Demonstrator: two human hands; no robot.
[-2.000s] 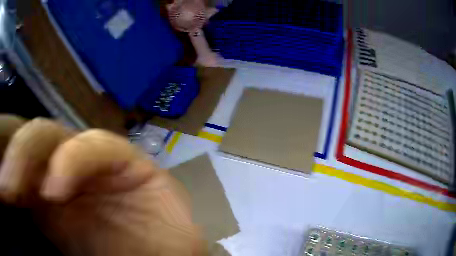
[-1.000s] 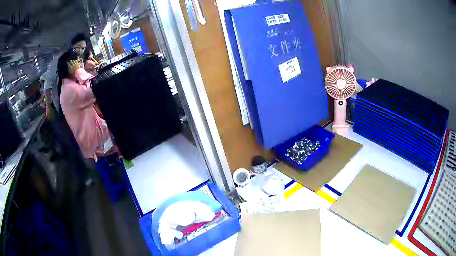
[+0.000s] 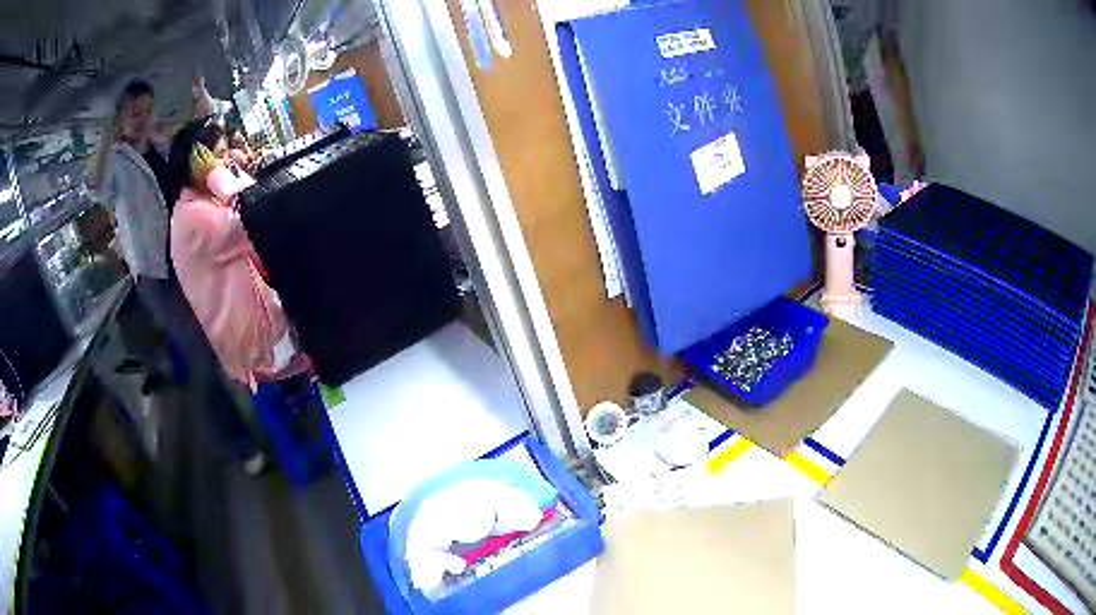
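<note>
Neither of my hands is in the picture. Nearest in front of me, a cardboard sheet lies on the white tabletop, cut off by the bottom edge. To its left, a blue basket holds white cloth or bags and something red. A second cardboard sheet lies at the right inside blue tape. A small blue parts bin full of shiny small metal parts stands on another cardboard piece, below a hanging blue file folder.
A pink fan stands beside a blue-edged tray stack. A tape roll lies near the basket. A pale tray sits inside red tape. A large black stack stands behind the metal post; people stand at the left.
My hand, large at the left two seconds ago, is out of view. The view has turned left and up. A person at the far left shows more clearly, and another shows behind the partition.
</note>
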